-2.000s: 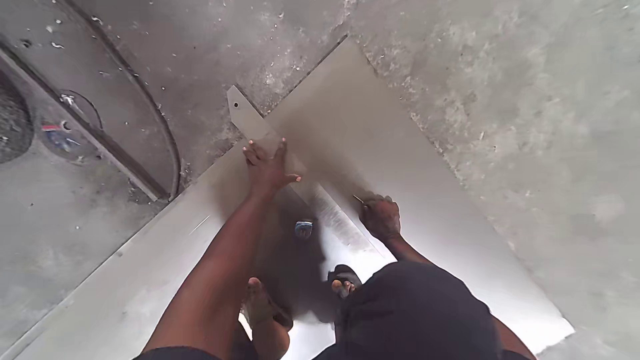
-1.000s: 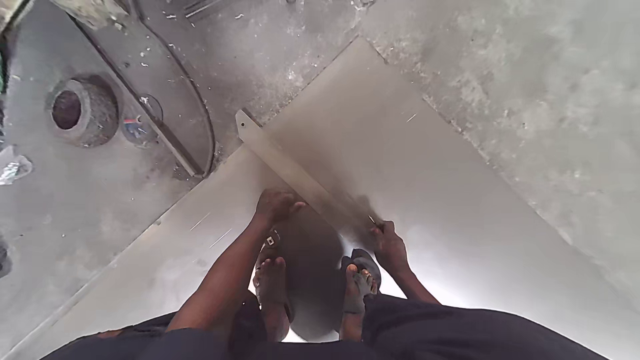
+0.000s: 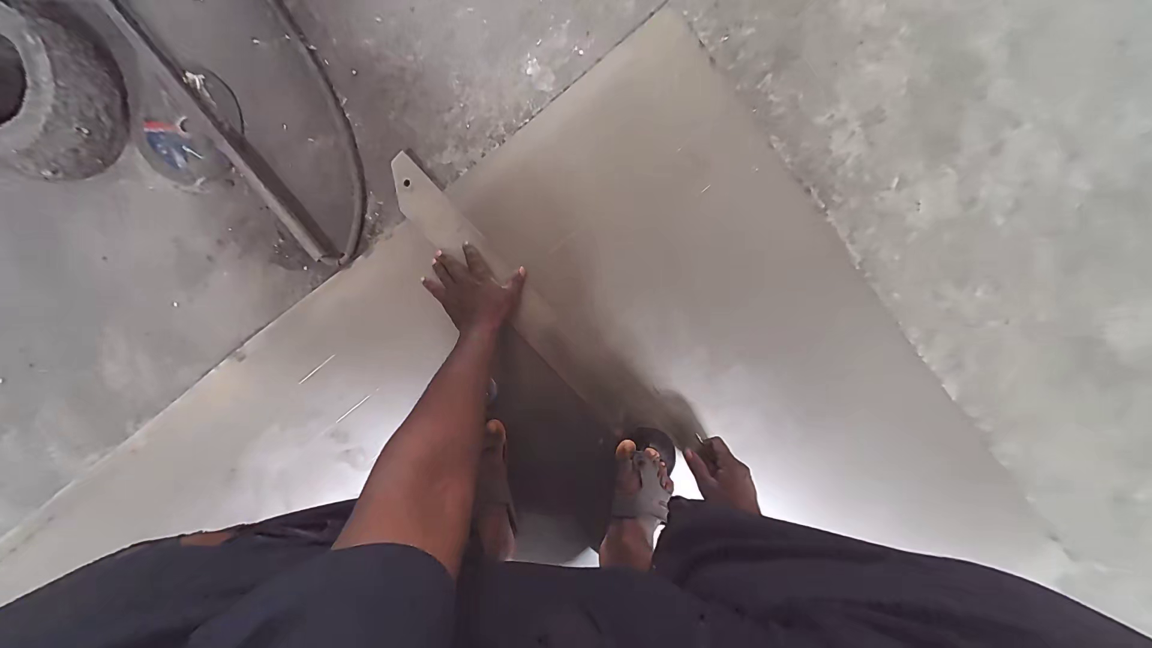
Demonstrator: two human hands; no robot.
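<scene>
A large flat metal sheet (image 3: 666, 207) lies on the floor beneath me. Across it runs a long straightedge bar (image 3: 445, 223), its pointed end with a hole sticking out past the sheet's upper left edge. My left hand (image 3: 472, 288) is spread on the bar, fingers apart, pressing it flat. Low on the bar's right side, my right hand (image 3: 720, 472) is closed around a small thin pointed tool (image 3: 700, 438), most of it hidden in the fingers. The tool's tip is near the sheet by the bar's lower part. My sandalled feet (image 3: 641, 481) are between my arms.
On the concrete floor (image 3: 1008, 162) at the left are a thick round hollow object (image 3: 76, 99), a metal bar (image 3: 270, 189), a curved hose or cable (image 3: 346, 135) and a round disc with red and blue markings (image 3: 184, 153). Short scratch lines mark the sheet's left part.
My left hand has moved up along the straightedge and spread out on it, from lower down a second ago. My right hand still holds the small tool.
</scene>
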